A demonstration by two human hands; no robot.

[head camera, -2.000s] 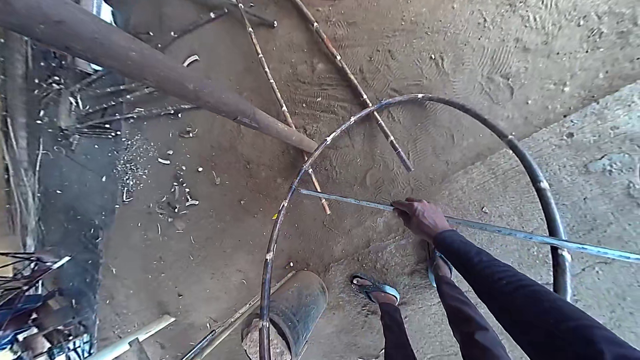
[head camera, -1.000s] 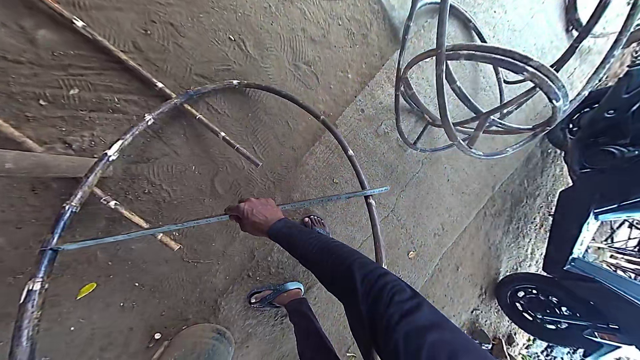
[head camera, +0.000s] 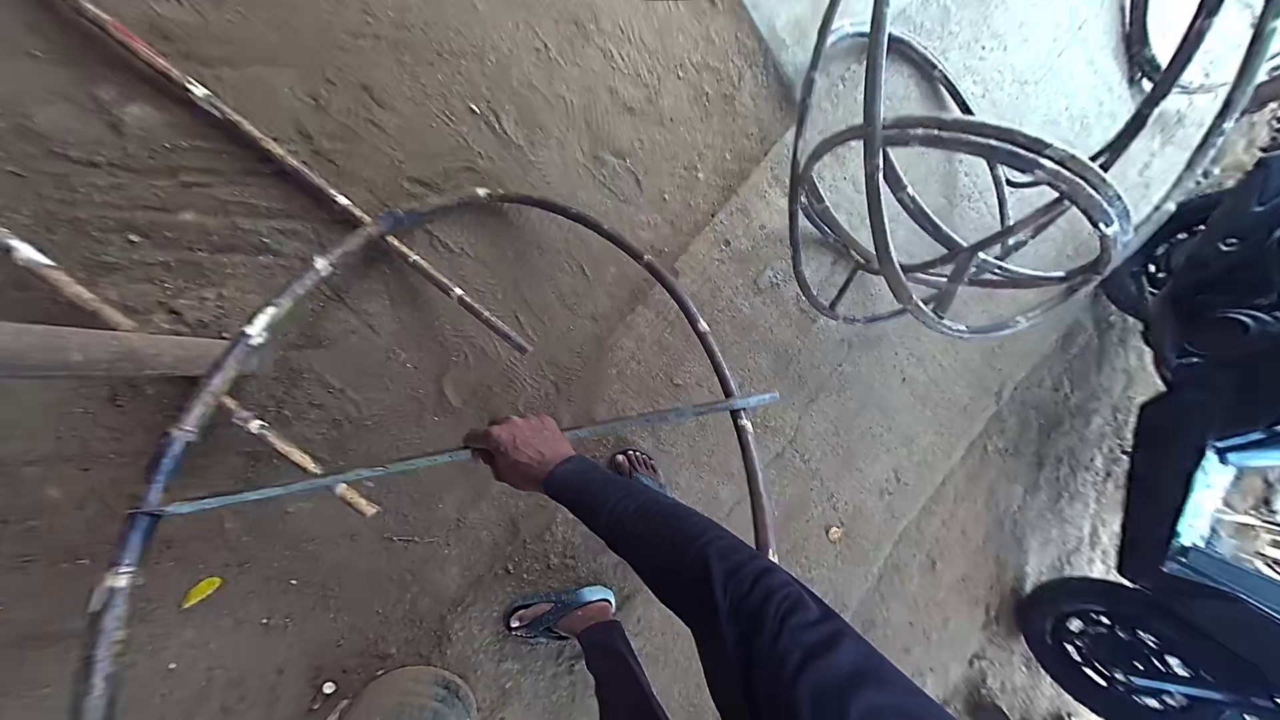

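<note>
A thin flat strip (head camera: 400,466), pale blue-grey, lies across a large hoop of bent cane or pole (head camera: 690,300). My right hand (head camera: 525,450) is closed around the strip near its middle, palm down. The strip's left end touches the hoop's left side, and its right end passes over the hoop's right side and sticks out a little. The lower part of the hoop runs out of view or behind my sleeve. My left hand is not in view.
Two jointed poles (head camera: 290,165) (head camera: 270,435) lie on the dirt, with a thick round post (head camera: 100,352) at left. Coiled hoops (head camera: 880,200) rest on concrete at upper right, near a motorcycle wheel (head camera: 1110,650). A rounded container or stump (head camera: 410,695) is at the bottom, beside my sandalled foot (head camera: 560,612).
The view has swung right, bringing the coiled hoops and motorcycle in. The strip, which ran far past the hoop's right side two seconds ago, now sticks out only slightly there.
</note>
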